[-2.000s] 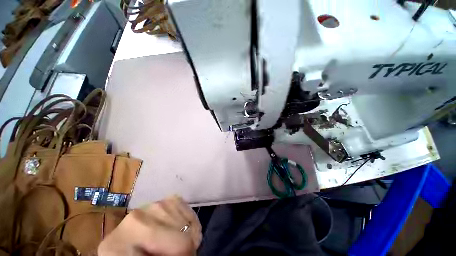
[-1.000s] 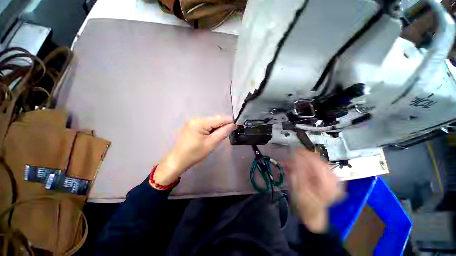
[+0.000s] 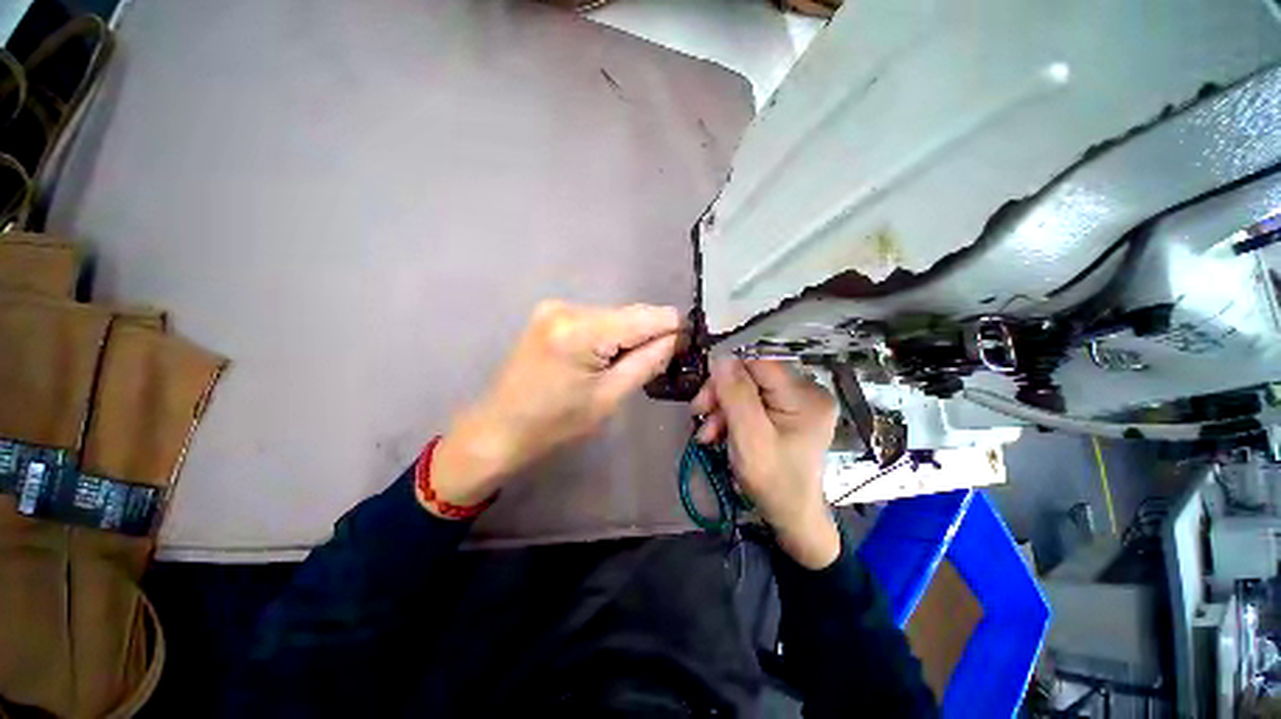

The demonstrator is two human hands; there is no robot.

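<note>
The white-grey sewing machine head fills the upper right. My left hand is at the left side of the dark cylinder arm end, thumb and forefinger pinched together; what they pinch is too small to tell. My right hand is just right of the arm end, fingertips bunched below the needle area; its tips are partly hidden. The scissors with teal-green handles lie on the mat's front edge, partly covered by my right hand.
A greyish-pink mat covers the table. Brown bags with a black label strip are piled at the left. A blue crate stands at the lower right. A dark apron covers my lap below the table edge.
My right hand has moved left and up to the arm end, beside my left hand. My left hand stays by the arm end. The view has come closer to the machine head.
</note>
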